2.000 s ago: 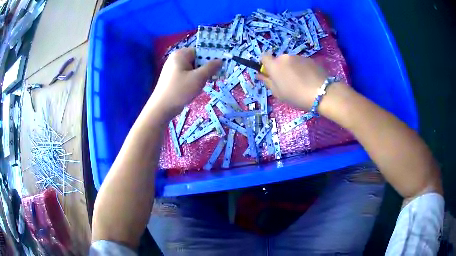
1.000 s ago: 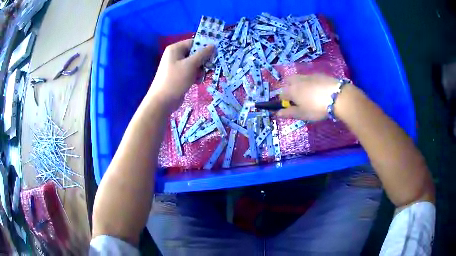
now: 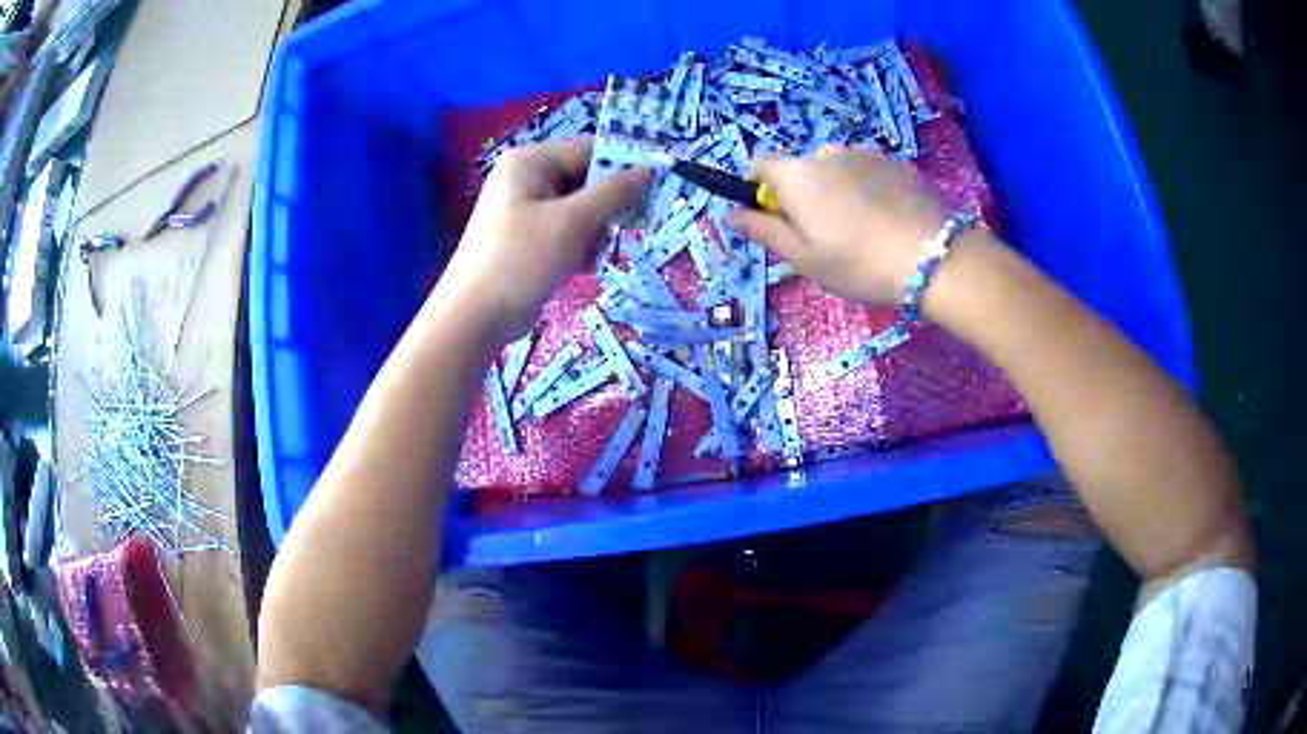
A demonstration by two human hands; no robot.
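My left hand (image 3: 538, 222) holds a silver-grey perforated panel (image 3: 634, 109) with rows of dark holes, over the heap in the bin. My right hand (image 3: 846, 222), with a bracelet on the wrist, grips a black-and-yellow hand tool (image 3: 712, 181). The tool's dark end points left and its tip is at the panel's right edge; whether it bites the panel is too small to tell. Loose holed strips (image 3: 655, 433) lie heaped below the hands on pink bubble wrap (image 3: 559, 447). My left fingers cover part of the panel.
The blue bin (image 3: 745, 513) surrounds the strips above my lap. On the bench (image 3: 172, 93) at left lie purple-handled pliers (image 3: 187, 201), another small tool (image 3: 96, 247), a pile of thin pale sticks (image 3: 141, 452) and a pink bubble-wrap packet (image 3: 126, 617).
Since one second ago, my right hand and tool have moved up and left, from low over the strips to the panel. My left hand has moved slightly right, and the panel is more upright.
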